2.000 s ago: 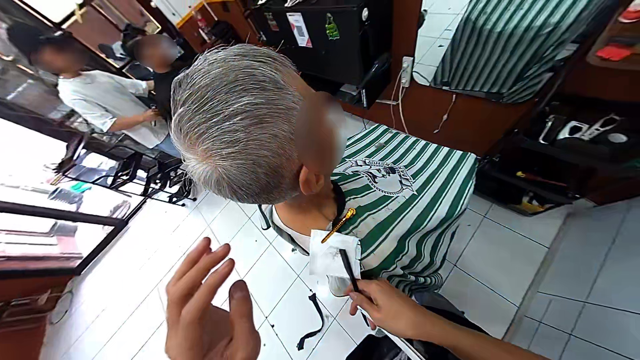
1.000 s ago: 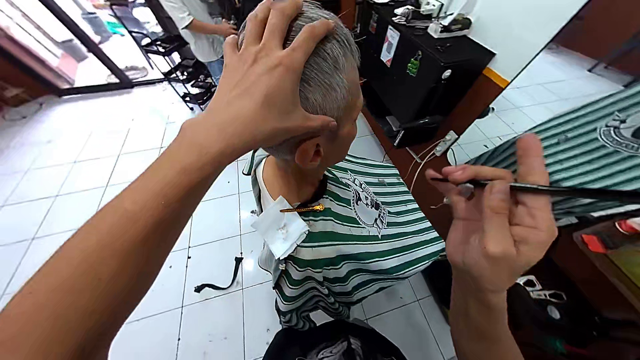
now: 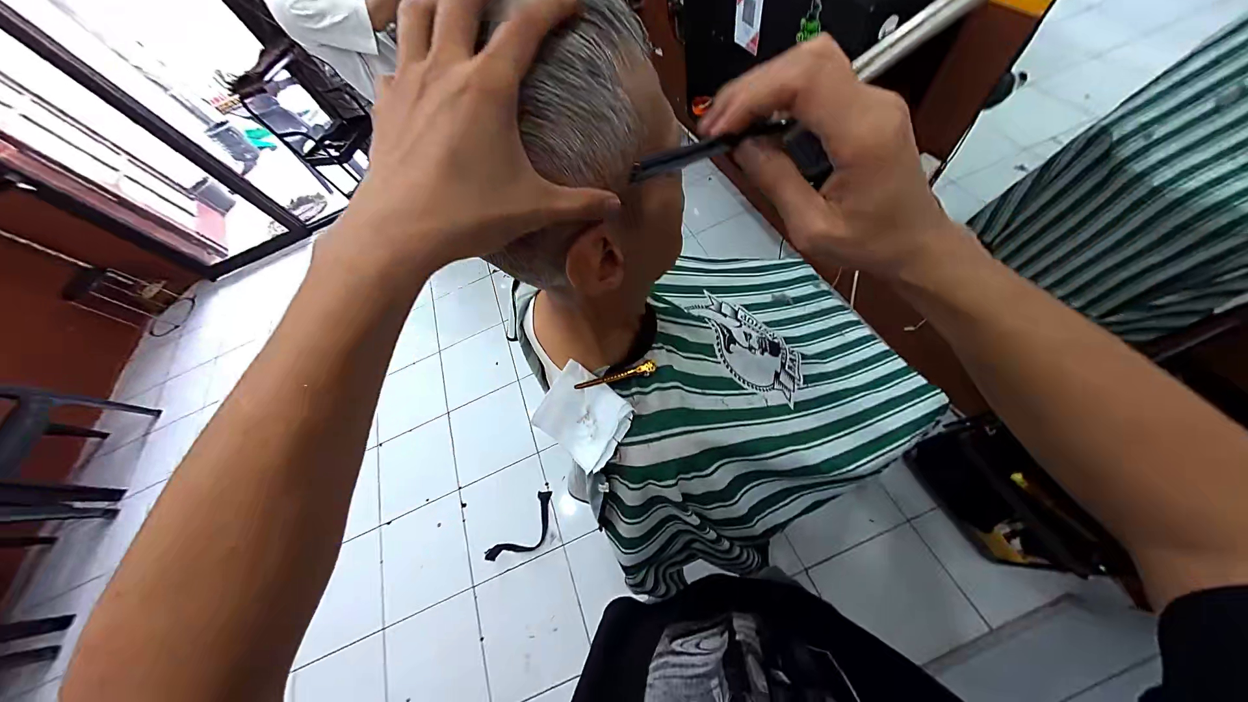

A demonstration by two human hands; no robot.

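A seated person with short grey hair [image 3: 580, 107] wears a green-and-white striped cape [image 3: 702, 419]. My left hand [image 3: 458, 146] lies spread on the side of the head, its thumb just above the ear. In my right hand [image 3: 838, 156] is a straight razor [image 3: 682, 156] with a dark front part; its tip meets the hairline at the temple. A pale metallic length [image 3: 916, 37] extends up behind that hand. On the cape's shoulder a gold hair clip [image 3: 616, 374] lies over a folded white tissue [image 3: 585, 417].
A black strap [image 3: 526, 536] lies on the white tiled floor [image 3: 419, 546]. Dark chairs [image 3: 39, 439] stand at the left edge. A mirror [image 3: 1121, 195] and a dark cabinet [image 3: 717, 58] are on the right side. Another person in white [image 3: 331, 39] is at the top left.
My right hand has come from out at the right to the temple, bringing the razor to the hairline. My left hand, low and off the head two seconds ago, rests on it.
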